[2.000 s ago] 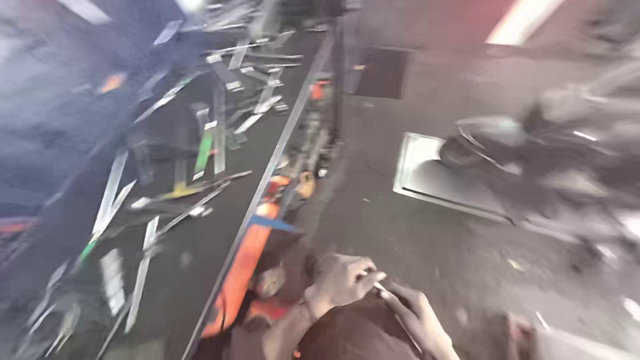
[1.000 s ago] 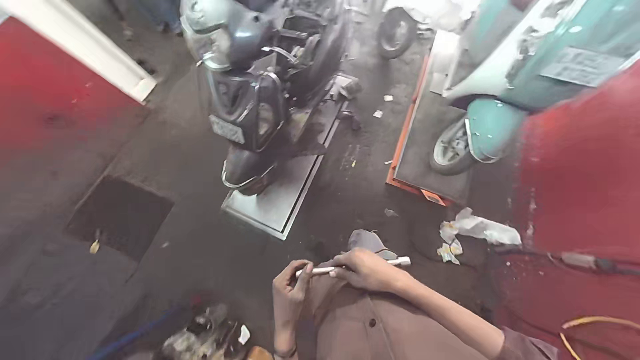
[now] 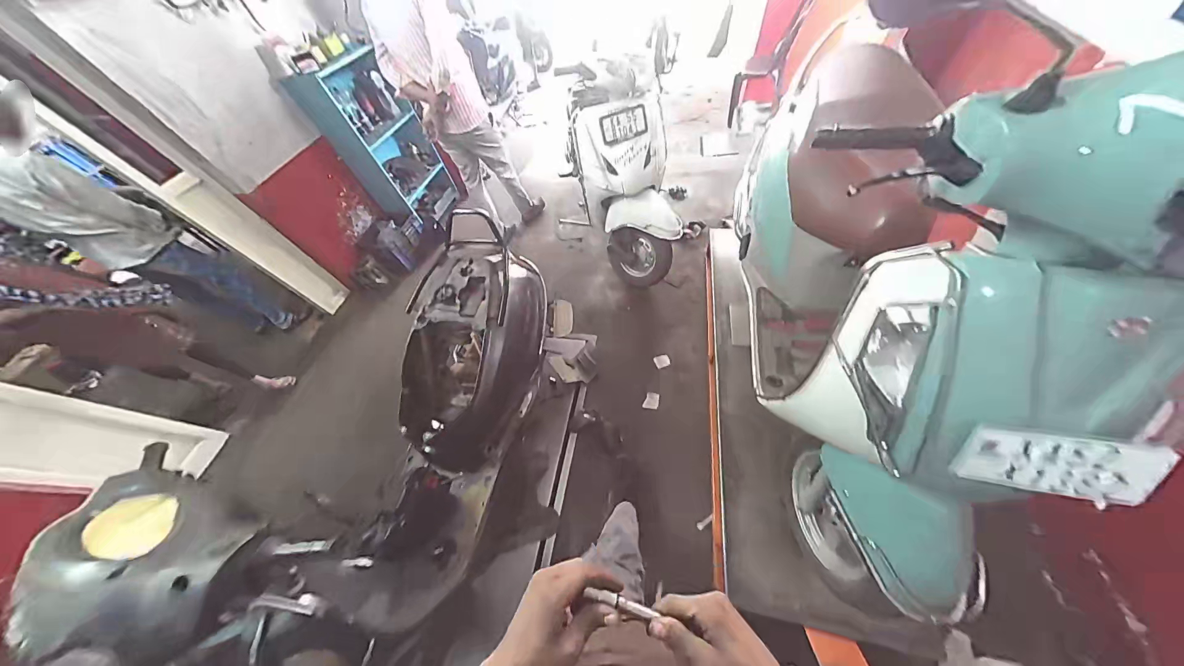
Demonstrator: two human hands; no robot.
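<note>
At the bottom of the head view, my left hand (image 3: 553, 615) pinches one end of a short, slim, light-coloured rod-like piece (image 3: 622, 604). The fingers of my right hand (image 3: 708, 629) close on its other end, so both hands share it in front of my body. What exactly the piece is, I cannot tell. A dark scooter with its seat area uncovered (image 3: 476, 370) stands to the left of my hands. To their right is a teal scooter (image 3: 1027, 351) with a white front trim and a plate bearing writing.
An orange-edged platform (image 3: 713, 416) lies under the teal scooter. Paper scraps (image 3: 651, 400) and cardboard (image 3: 572, 356) lie on the floor. Farther off are a white scooter (image 3: 624, 153), a blue shelf (image 3: 370, 125) and a standing person (image 3: 462, 102). More people are at the left.
The view has swung from a workbench with scattered tools to the scooters, now seen from nearer. Both hands stay together on the light piece, which shows in the frame of one second ago as well.
</note>
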